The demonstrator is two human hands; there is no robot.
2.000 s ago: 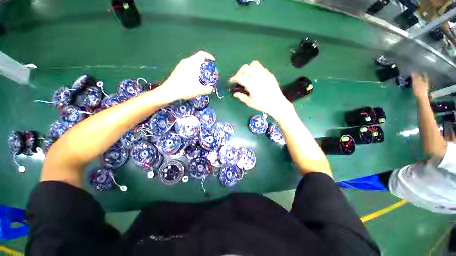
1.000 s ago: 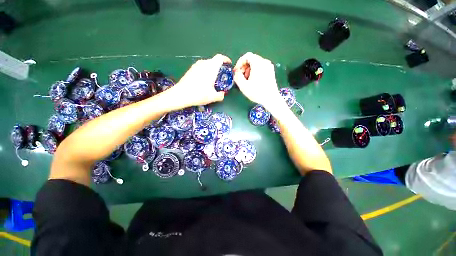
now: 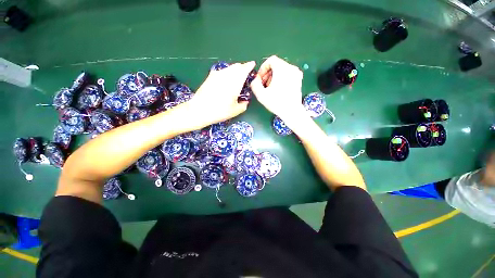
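Observation:
My left hand (image 3: 225, 89) holds a round board unit (image 3: 247, 89), seen nearly edge-on, its dark reddish side showing between my hands. My right hand (image 3: 278, 84) is close against it, thumb and fingertips pinched together at its right side; whether they hold a wire is hidden. A heap of blue-white board units (image 3: 176, 147) lies under and around my left forearm, some with white lead wires and small plugs. A dark ring-faced unit (image 3: 181, 179) lies at the heap's near edge. A few units (image 3: 314, 104) lie beside my right wrist.
Several black housings (image 3: 387, 148) lie on the green bench at right. One housing (image 3: 337, 76) lies right of my right hand. More housings (image 3: 390, 35) are on the far strip. Another person's pale sleeve (image 3: 471, 194) is at the right edge, beside a blue stool (image 3: 418, 191).
The unit in my left hand has turned from face-on to nearly edge-on. My hands have stayed close together. Housings on the far strip have shifted right. The other person's arm has drawn back.

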